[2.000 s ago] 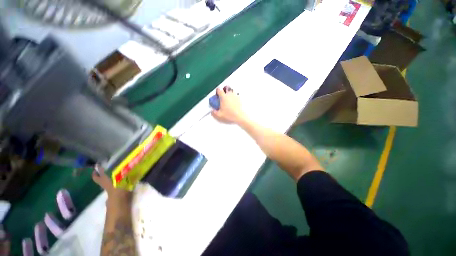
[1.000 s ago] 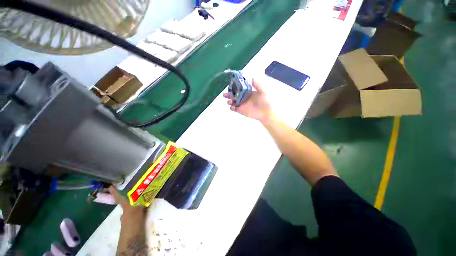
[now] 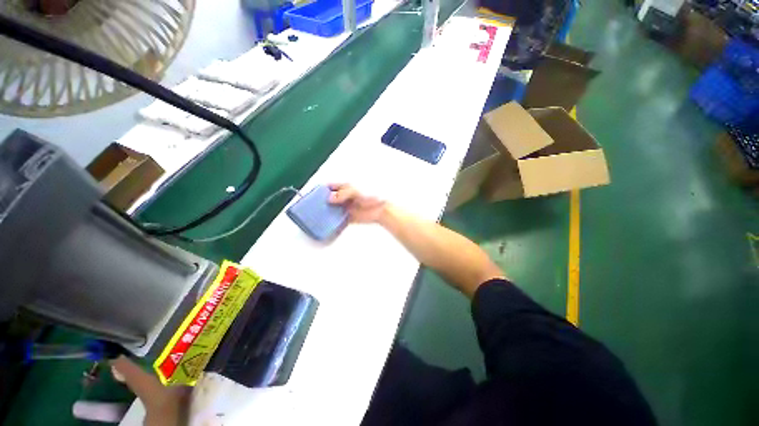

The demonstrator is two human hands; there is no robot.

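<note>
My right hand [image 3: 356, 205] touches the right edge of the blue-grey control box [image 3: 319, 213], which lies on the white bench with a thin cable running to the left. The grey press [image 3: 100, 250] stands at left with a yellow and red warning label [image 3: 208, 323] on its front. The dark fixture [image 3: 262, 334] shows beside the label. My left hand [image 3: 137, 384] is partly hidden behind the press head at the lower left; what its fingers hold cannot be made out. A pale pink housing [image 3: 101, 411] lies at the bottom left.
A smartphone [image 3: 414, 143] lies on the bench. The green conveyor belt [image 3: 287, 137] runs behind it. A black hose [image 3: 252, 166] curves from the press. A fan [image 3: 91, 54] is at upper left, a parts box [image 3: 125, 176] across the belt, an open carton [image 3: 564, 170] at right.
The view has shifted to the right. The control box, held up with its underside showing a second ago, now lies on the bench with my right hand at its edge. My left hand remains by the press.
</note>
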